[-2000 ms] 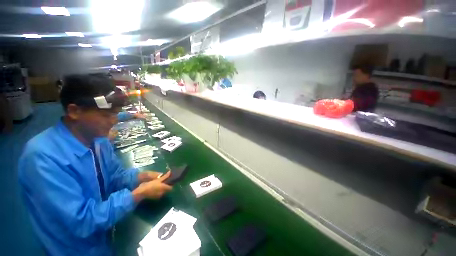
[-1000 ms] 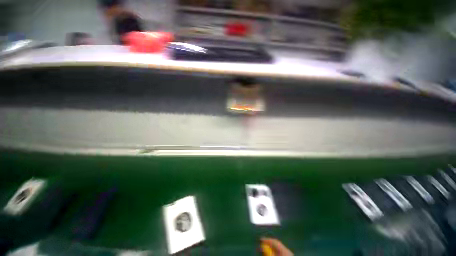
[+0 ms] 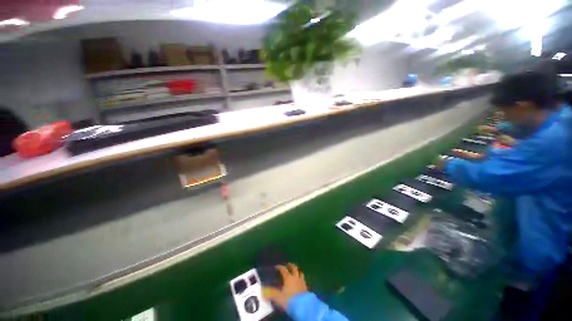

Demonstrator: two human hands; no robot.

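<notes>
My right hand (image 3: 288, 285), in a blue sleeve, reaches in at the bottom centre. A yellow patch shows at a finger. The hand lies over a black box (image 3: 271, 258) and by the right edge of a white printed box (image 3: 250, 297) with a round dark picture. The blur hides whether the fingers grip either one. My left hand is out of the picture. Part of another white box (image 3: 143, 315) is cut off by the bottom edge.
A row of white printed boxes (image 3: 359, 231) and black boxes runs along the green belt (image 3: 326, 251). Clear plastic bags (image 3: 461, 244) and a dark slab (image 3: 419, 294) lie at right, near a person in blue (image 3: 533, 169). A partition stands behind.
The view has swung from the left-hand worker across to the right. My right hand, earlier only fingertips at the bottom edge, now reaches further in, over the black box beside the white one.
</notes>
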